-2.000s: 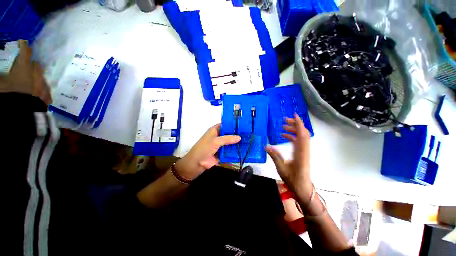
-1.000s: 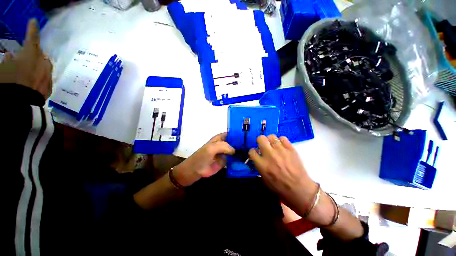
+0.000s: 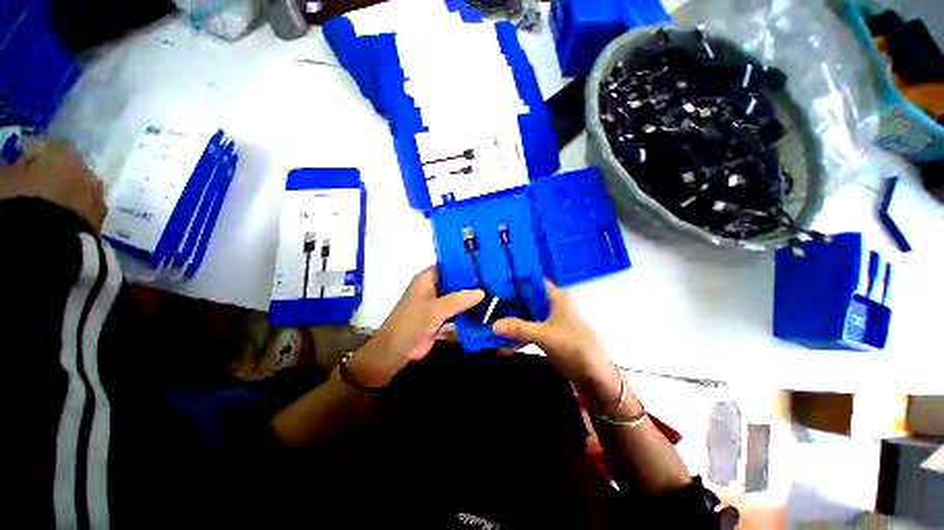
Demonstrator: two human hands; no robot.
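Note:
A blue insert tray [image 3: 447, 233] is held between my two hands at the table's front edge. A black USB data cable [image 3: 506, 248] lies in it, both metal-tipped plugs side by side at the far end and its coil at the near end, partly under my thumbs. My left hand [image 3: 419, 316] grips the tray's left side. My right hand [image 3: 559, 329] grips its right near side. Another blue insert tray [image 3: 580, 228] lies on the table just beyond, at the right. A pile of unfilled boxes [image 3: 466, 104] lies behind the held tray.
A basin [image 3: 603, 135] heaped with black cables stands right of the pile, with a clear plastic bag [image 3: 828, 93] behind. A blue box group [image 3: 813, 290] stands at right. A retail box [image 3: 326, 248] and stacked finished packs [image 3: 171, 197] lie left, beside a co-worker's sleeve [image 3: 72, 352].
My right hand has moved from over the cable's coil to the tray's right side. The coil now sits in the tray, where it hung off the near edge two seconds ago. The view has shifted slightly.

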